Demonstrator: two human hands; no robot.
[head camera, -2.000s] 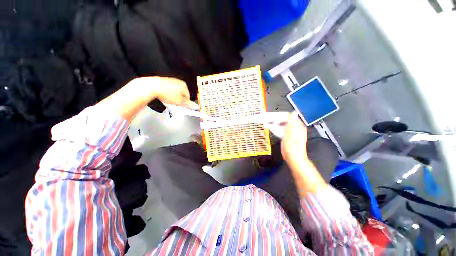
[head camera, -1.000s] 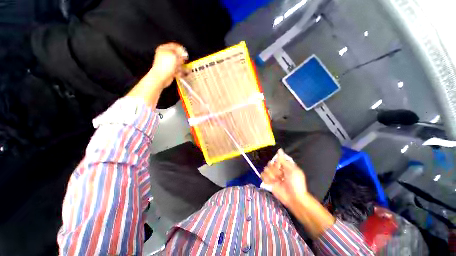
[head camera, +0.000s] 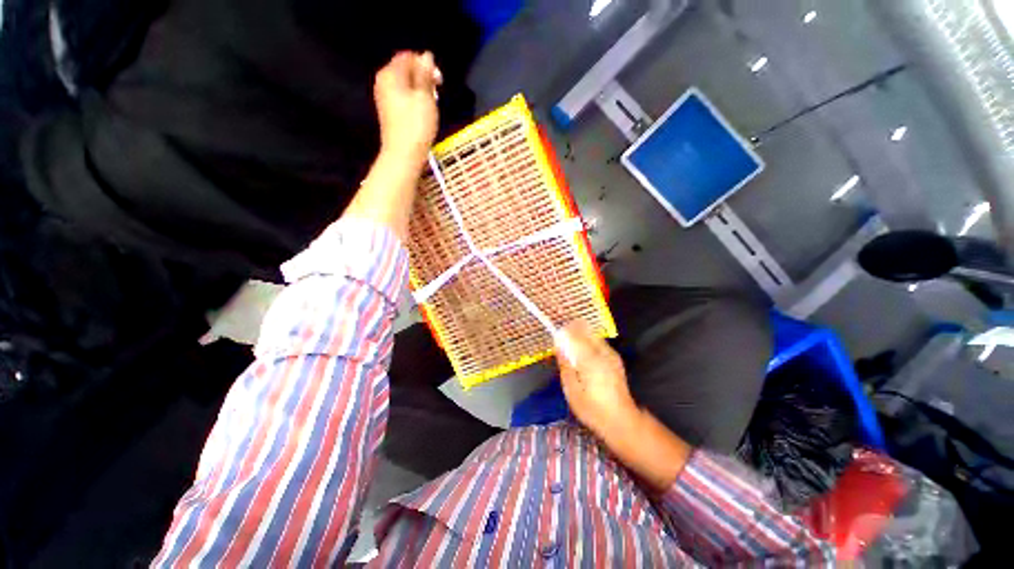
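Observation:
The slatted item with a yellow edge and red side lies tilted over my lap. White tape crosses its face, one band side to side and another running lengthwise from the top left edge to the lower edge. My left hand is closed beyond the top left corner; whether tape is in its fingers is hard to see. My right hand grips the tape at the lower edge of the item.
Black cloth heaps at the left. A blue square plate on a metal frame is at the right. A blue crate holds a black plastic bag, with red material in clear plastic beside it.
The tape first pulled across the item now crosses itself on its face. My left hand moved up past the top corner, and my right hand moved down, then in to the lower edge.

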